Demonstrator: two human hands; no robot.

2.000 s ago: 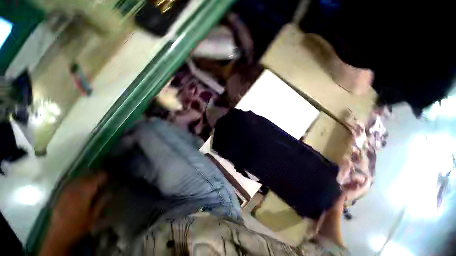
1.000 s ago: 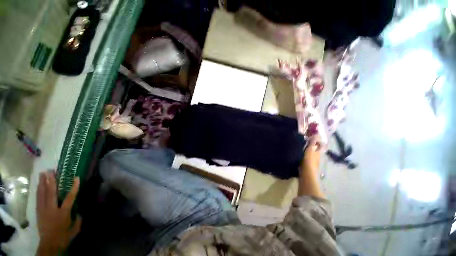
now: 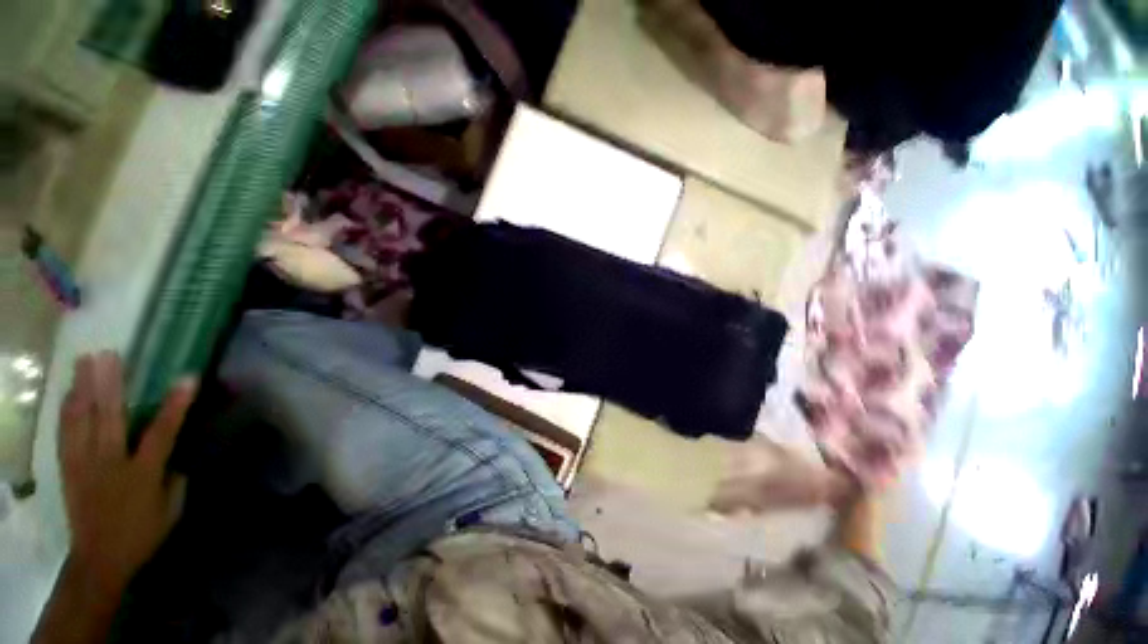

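Note:
A folded bundle of dark cloth (image 3: pixel 598 321) lies across cardboard and a white sheet in front of me. My left hand (image 3: pixel 113 440) rests with spread fingers on the green front edge (image 3: pixel 208 245) of the white machine table and holds nothing. My right hand (image 3: pixel 866 497), small and blurred, is at the lower right. It grips the near end of a pink and dark-red patterned cloth (image 3: pixel 881 352), which spreads beyond the hand over the pale floor.
A white sheet (image 3: pixel 579 189) lies on brown cardboard (image 3: pixel 705 113). A bare foot or limb and black clothing of another person (image 3: pixel 894 63) are at the top. A white roll or bag (image 3: pixel 416 82) and more patterned cloth (image 3: pixel 365 239) lie beside the table. Small snips (image 3: pixel 53 271) are on the table.
My right hand has moved right and down, from beside the bundle's end, with the patterned cloth, which is now spread wider. My left hand stays on the table edge.

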